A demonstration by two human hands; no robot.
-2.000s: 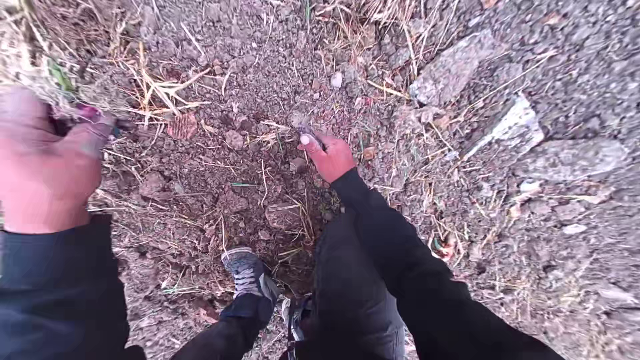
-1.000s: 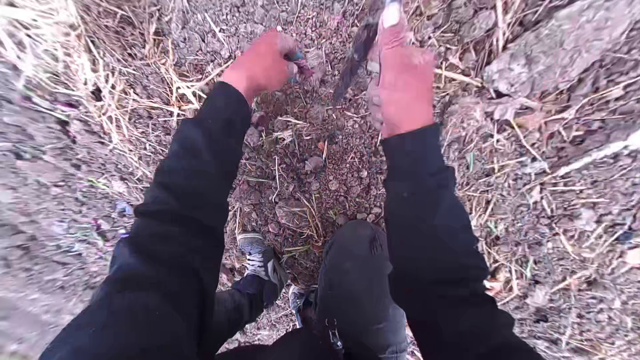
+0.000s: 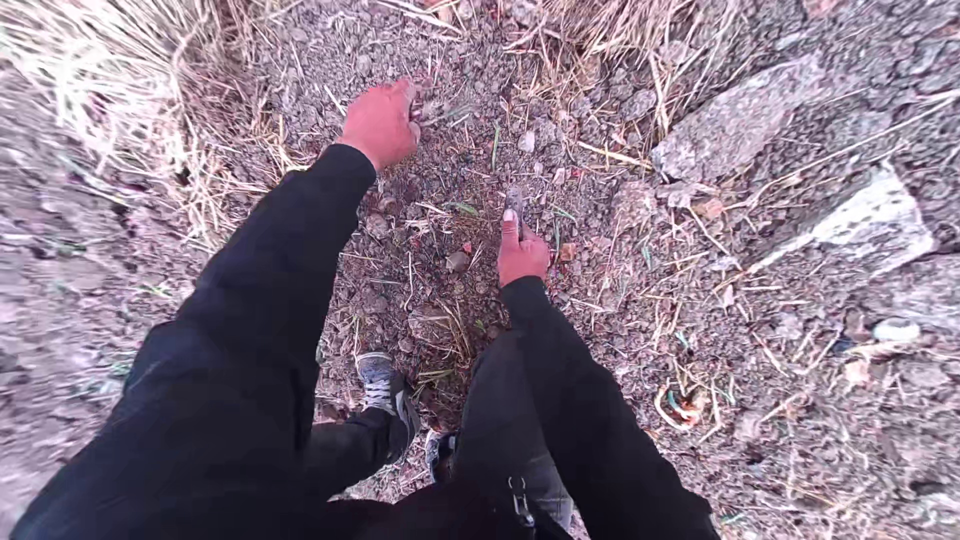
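My left hand [image 3: 381, 124] reaches to the upper left over the bare soil, its fingers curled down at the ground; a small reddish bit shows at the fingertips, but what it is cannot be told. My right hand [image 3: 523, 251] is lower and nearer my knees, shut around a dark, narrow tool [image 3: 514, 201], its thumb lying along the top. The tool's far end points away from me over the soil and is hard to make out. Small green blades [image 3: 496, 146] stand in the soil between and beyond the hands.
A clump of dry grass [image 3: 112, 82] fills the upper left. At the upper right lies a flat grey stone [image 3: 739, 124], with a pale, spotted torn piece [image 3: 877, 217] to its right. My grey shoe [image 3: 386, 394] rests on the soil below the hands. Dry stalks and clods lie around.
My right hand has come down toward my knees with the dark tool, which was raised a second ago. My left hand, at the far left in the oldest frame, is now over the soil ahead.
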